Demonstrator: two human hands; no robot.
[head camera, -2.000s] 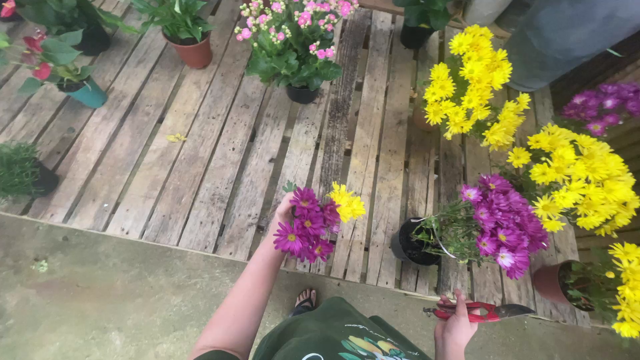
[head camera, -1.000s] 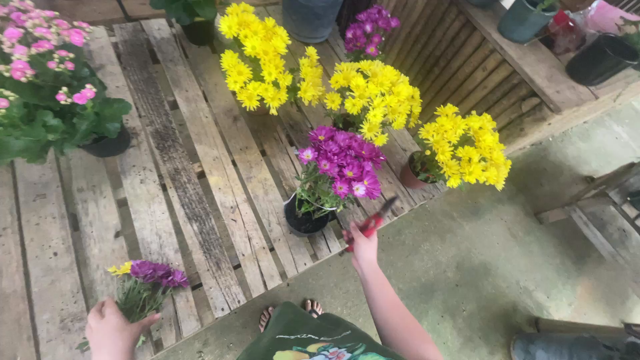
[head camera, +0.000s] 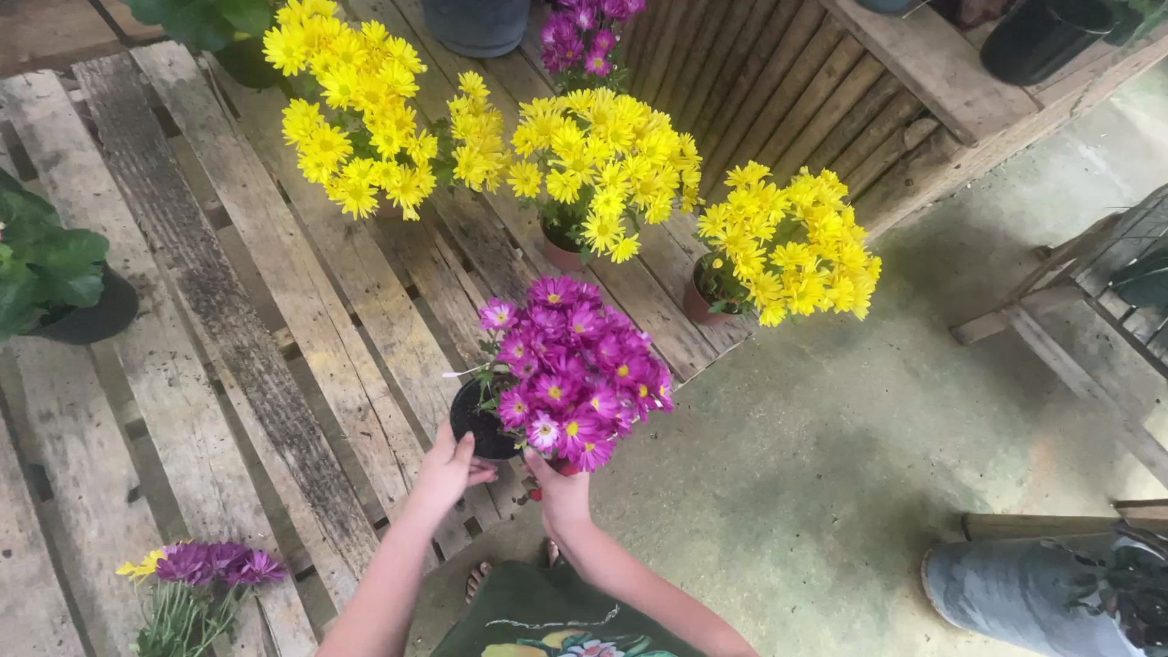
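Observation:
A potted purple chrysanthemum (head camera: 584, 365) leans to the right out of its black plastic pot (head camera: 482, 422) near the slatted table's front edge. My left hand (head camera: 452, 470) grips the left side of that pot. Under the blooms, my right hand (head camera: 558, 493) is closed around red-handled pruning shears (head camera: 535, 494), mostly hidden by the hand and flowers; whether it also touches the pot cannot be told. A cut bunch of purple and yellow chrysanthemums (head camera: 205, 570) lies on the slats at the lower left, its green stems toward me.
Yellow chrysanthemums (head camera: 607, 164) in pots stand behind, another yellow one (head camera: 789, 246) at the table's right corner. A leafy plant in a black pot (head camera: 96, 306) is at left. The slatted wooden table (head camera: 301, 365) has gaps. Concrete floor and a grey container (head camera: 1031, 584) lie right.
My left hand has left the cut bunch on the slats and moved right to the black pot. My right hand, with the shears, has come in close to the same pot.

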